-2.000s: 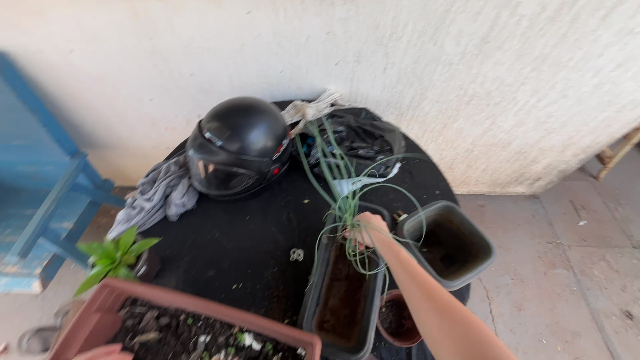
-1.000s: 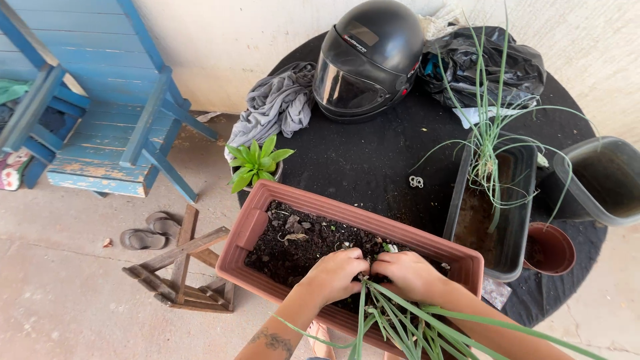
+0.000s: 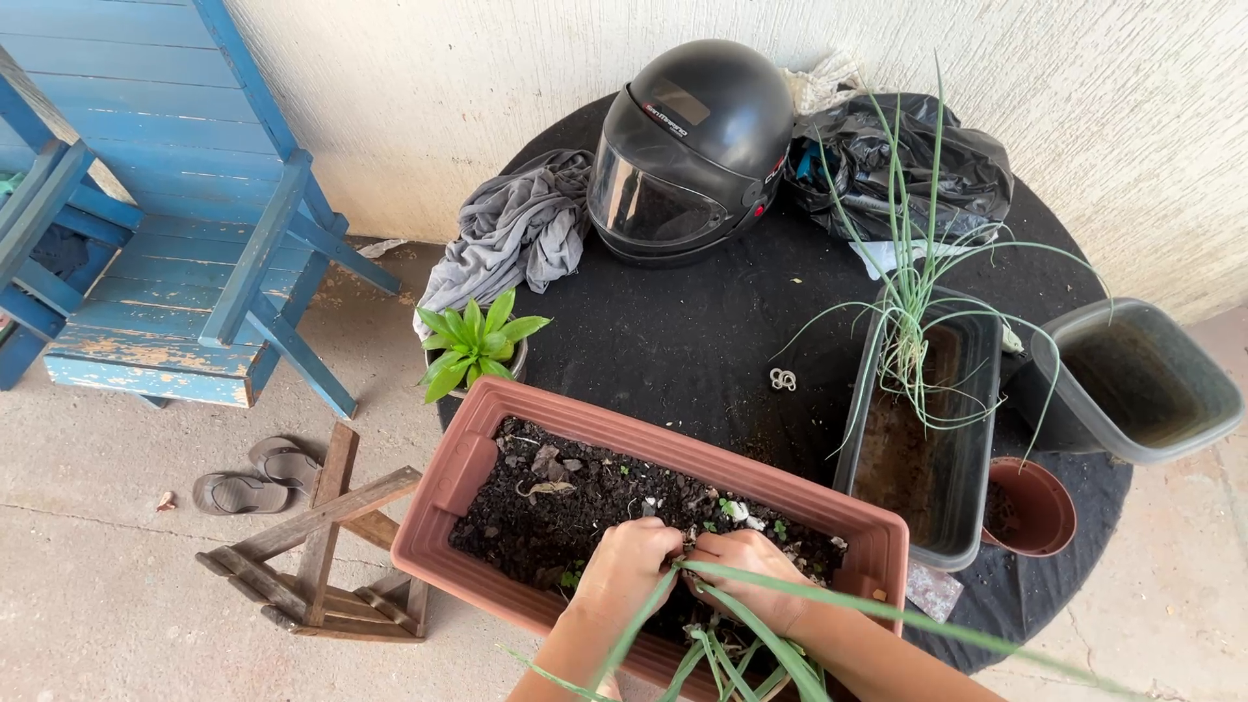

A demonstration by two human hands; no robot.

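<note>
Both hands are low over the dark soil of a terracotta-coloured plastic planter (image 3: 624, 429), with their fingers close together. My left hand (image 3: 632, 565) and my right hand (image 3: 746, 575) pinch the base of a green onion-like plant (image 3: 770, 634), whose long leaves spread toward me and to the right. The fingertips and the plant's roots are mostly hidden. A bunch of thin green seedlings (image 3: 907, 312) with pale roots lies in a long black planter (image 3: 853, 429) right of the hands.
A round black-covered table (image 3: 673, 341) carries a black helmet (image 3: 692, 146), grey cloth (image 3: 517, 229), a black plastic bag (image 3: 907, 166), a small potted plant (image 3: 478, 341), a grey pot (image 3: 1141, 380) and a brown pot (image 3: 1031, 507). A blue wooden chair (image 3: 185, 263), sandals (image 3: 244, 492) and a wooden stand (image 3: 327, 546) are at left.
My right hand was at the seedlings in the black planter two seconds ago; since then it has come to the terracotta planter beside my left hand. The view has shifted.
</note>
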